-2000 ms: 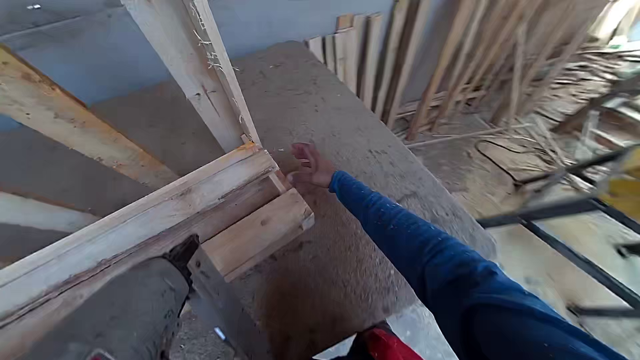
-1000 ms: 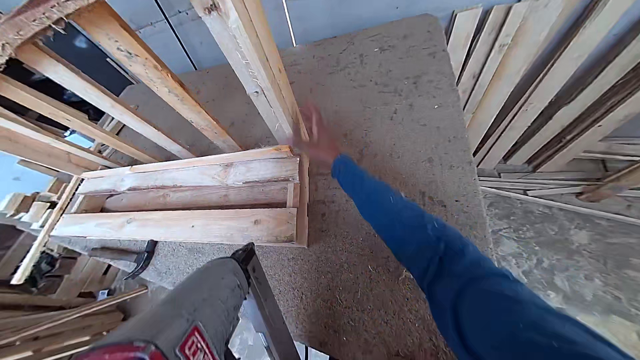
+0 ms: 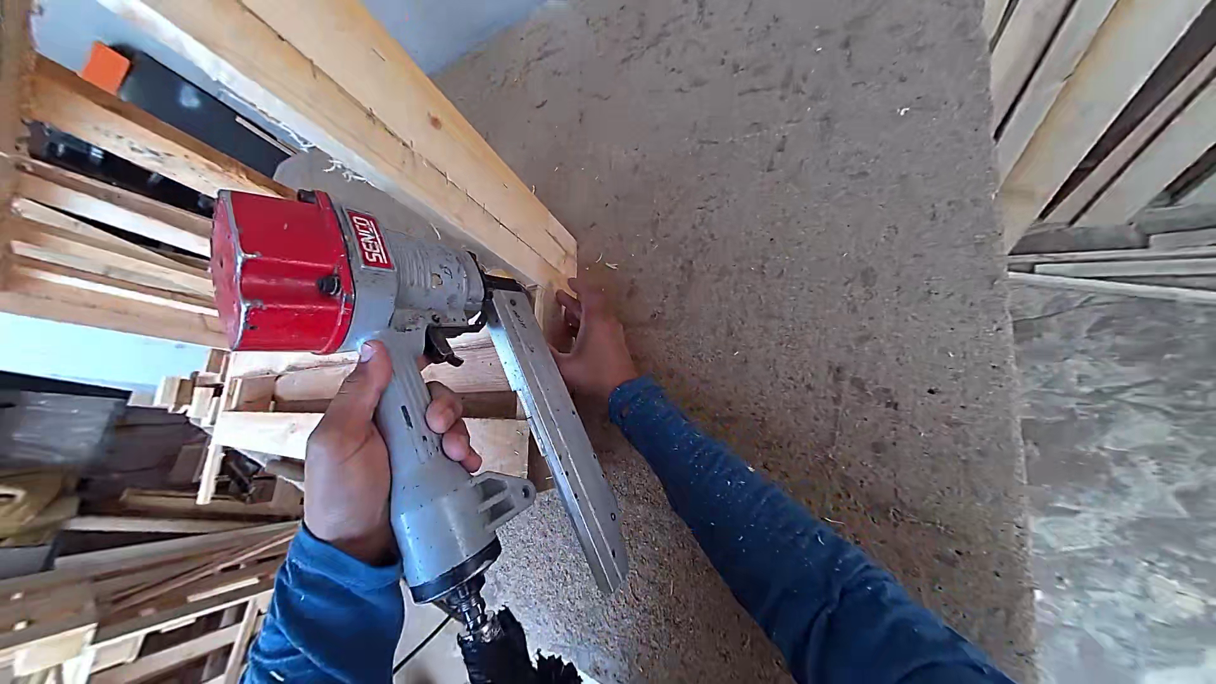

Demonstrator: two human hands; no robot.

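Note:
My left hand is wrapped around the grip of a red and grey Senco pneumatic stapler or nailer; its long metal magazine slants down to the right. The tool's nose is over the corner of a wooden slatted frame, where the contact point is hidden. My right hand, fingers curled, holds the end of the frame at that corner, its fingertips partly out of sight. A long wooden upright runs from the corner to the upper left. A hose fitting hangs below the tool's grip.
The frame rests on a worn, dusty tabletop. Wooden boards lean at the upper right. More slatted woodwork stands at the left, above stacked wood pieces at the lower left. Bare concrete floor shows at the right.
The tool has come up from the lower left to the frame's corner, with my left hand now in view on it. My right hand has gone from spread fingers to curled ones at the corner.

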